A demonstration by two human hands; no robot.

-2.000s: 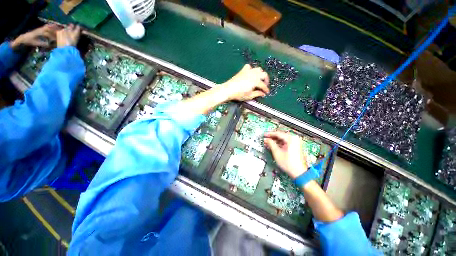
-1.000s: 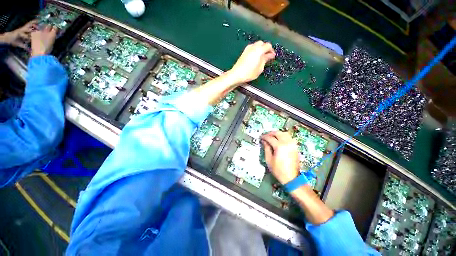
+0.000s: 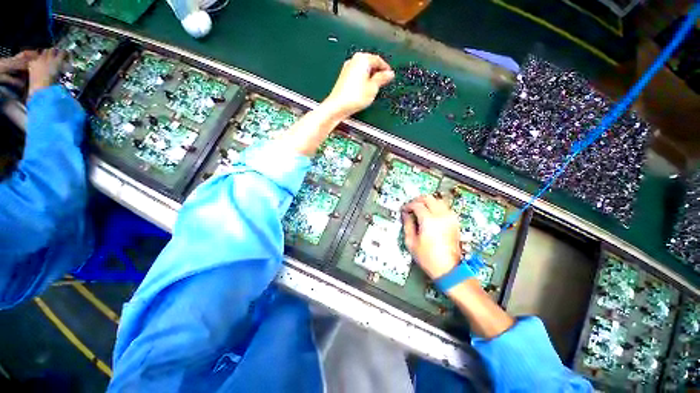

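Note:
My left hand (image 3: 362, 81) is over the green bench strip, fingers curled, at the left edge of a small component pile (image 3: 420, 94); whether it holds a part is too small to tell. My right hand (image 3: 431, 234), with a blue wrist strap (image 3: 456, 277), is over the boards of the pallet in front of me. Its fingertips are bent down between the upper left board (image 3: 407, 183) and the lower left board (image 3: 382, 249); what they hold is hidden. The boards lie in a dark-framed pallet (image 3: 430, 298).
More pallets of boards lie left (image 3: 160, 115) and right (image 3: 625, 322). A bare gap (image 3: 546, 269) shows right of my pallet. A large component mass (image 3: 572, 134) lies behind. The wrist cord (image 3: 591, 150) crosses the view. Another person's hands (image 3: 42, 67) work far left. A white fan base (image 3: 197, 24) stands behind.
My left hand has moved left and away from the middle of the pile. My right hand stays over the same boards, its fingers bent down. The other person's hands have shifted left.

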